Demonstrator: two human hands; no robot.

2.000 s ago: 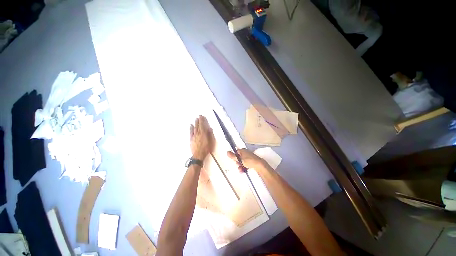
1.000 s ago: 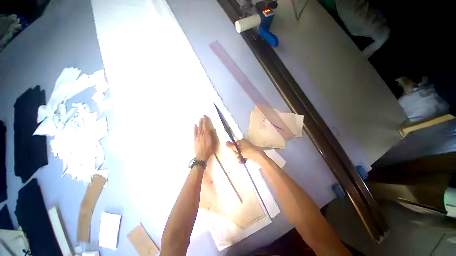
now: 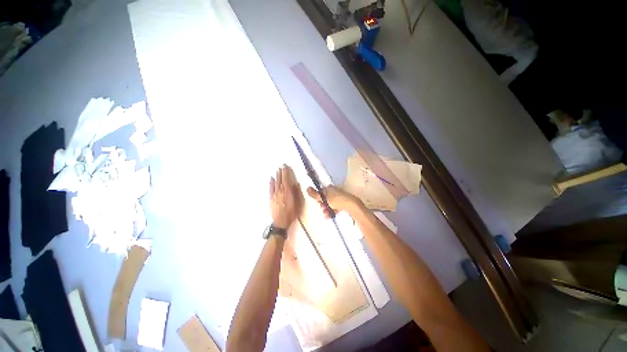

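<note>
A long white fabric lay [image 3: 199, 103] runs up the table, its middle glared out. A tan main pattern piece [image 3: 309, 265] lies on its near end, with a narrow strip on it. My left hand [image 3: 284, 199] lies flat over the upper end of the pattern, fingers nearly together, holding nothing. My right hand [image 3: 335, 201] grips the dark tailor's shears [image 3: 307, 161] at the lay's right edge. The blades point up and away along that edge. A cut line runs down beside the pattern behind the shears.
A purplish ruler [image 3: 337, 118] overlaps small tan patterns [image 3: 371, 182] on the right. A brown rail [image 3: 412, 148] crosses beyond, with a blue-handled cutter head [image 3: 370, 48]. White scraps [image 3: 110, 199], dark cloth pieces [image 3: 42, 185], a curved band pattern [image 3: 127, 292] and small square patterns [image 3: 152, 322] lie left.
The shears and my right hand have moved a little up along the fabric edge. My left hand stays flat on the pattern. The view has shifted slightly.
</note>
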